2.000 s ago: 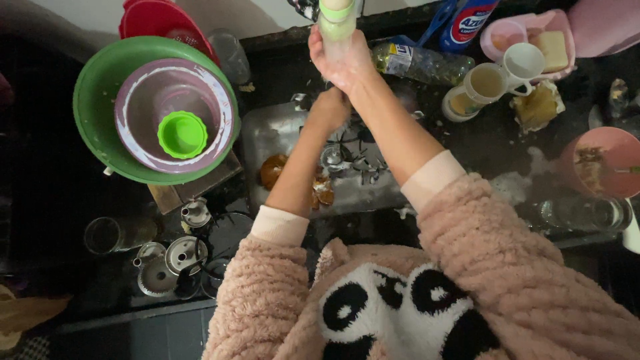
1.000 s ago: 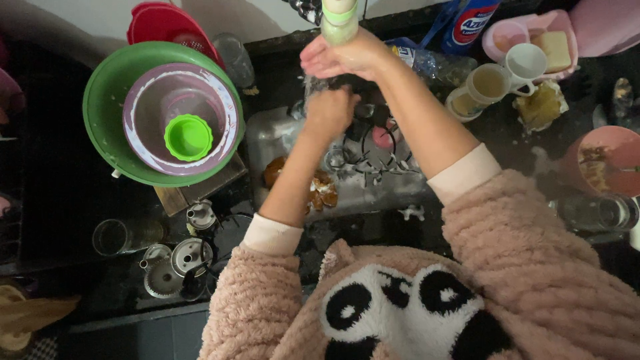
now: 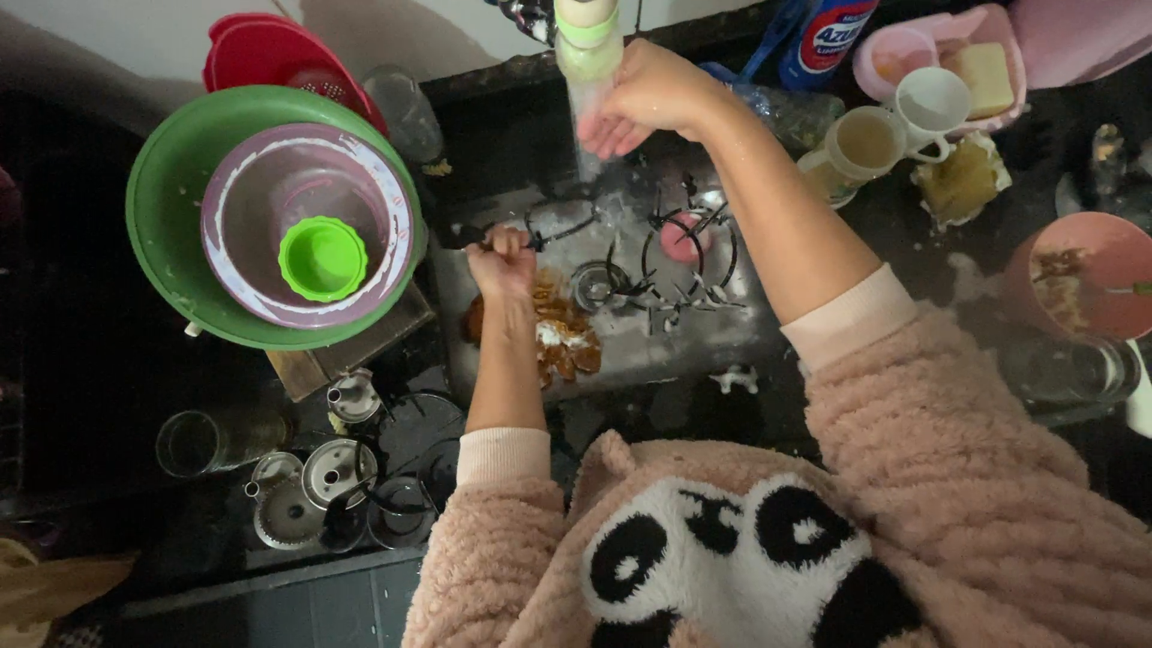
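Note:
Water runs from a pale green faucet nozzle [image 3: 589,54] into a metal sink [image 3: 648,351]. Beside the nozzle, my right hand [image 3: 643,99] has its fingers in the stream and holds nothing. Over the sink's left side, my left hand [image 3: 504,256] is closed around a thin dark piece that looks like part of a black wire stove grate [image 3: 565,232]. More black grates [image 3: 688,261] lie in the sink's right half, with a round pink thing [image 3: 684,238] among them. Near the metal drain [image 3: 599,284] lies an orange-brown soaked item [image 3: 569,346] with white foam.
At left, a green basin [image 3: 166,270] holds a purple bowl and a green cup. Metal burner parts [image 3: 337,474] and a glass jar [image 3: 193,443] lie below. At right stand cups [image 3: 866,142], a yellow sponge [image 3: 963,183], a cleaner bottle [image 3: 823,40] and a pink container [image 3: 1080,279].
My left hand has moved left and down, away from the stream, and now grips a dark wire part. My right hand remains by the nozzle, its fingers now pointing down.

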